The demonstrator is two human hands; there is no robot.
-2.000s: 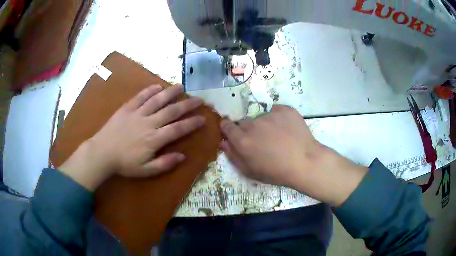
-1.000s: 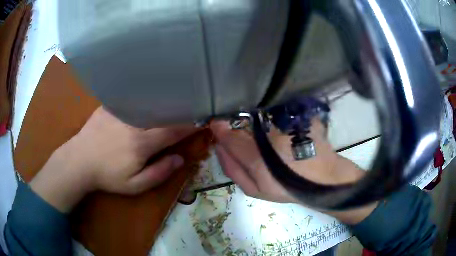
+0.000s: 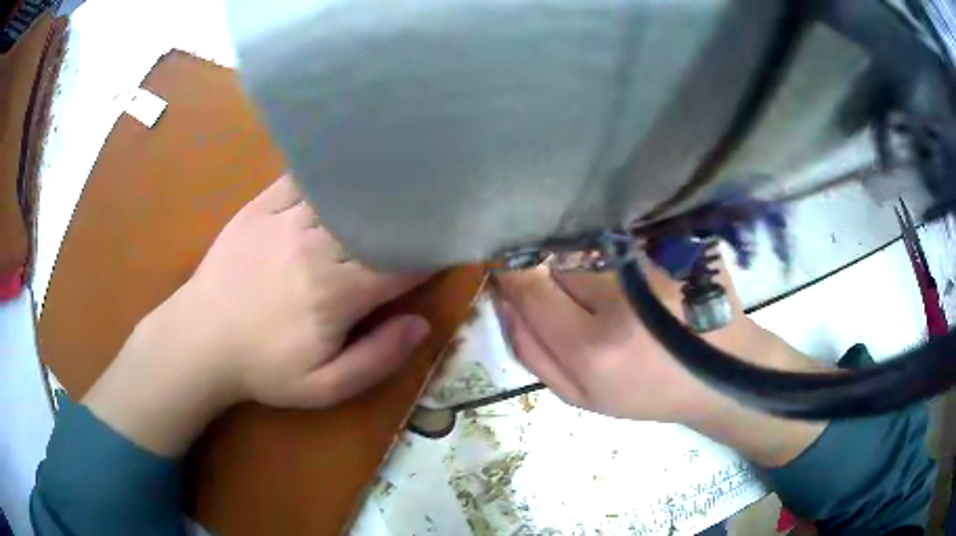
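Note:
The orange-brown leather panel (image 3: 157,199) lies tilted on the white machine table, a small white tag near its upper left corner. My left hand (image 3: 304,304) lies flat on the panel, fingers partly hidden by the sewing machine head (image 3: 440,126). My right hand (image 3: 598,335) is at the panel's right edge, beside the needle area; its fingertips are partly hidden behind the head's metal parts. Whether they pinch the panel edge or hold something small cannot be told.
The machine head fills the upper middle, close to the camera. A dark curved bar (image 3: 776,387) crosses in front of my right wrist. A red-wrapped tool (image 3: 927,288) lies at the right. Stacked brown panels (image 3: 19,157) stand at the far left. Debris litters the table (image 3: 566,461).
The view has moved in close to the machine head, which now hides much of the work. Since one second ago, the panel's tag has come back into view. Both hands remain at the panel.

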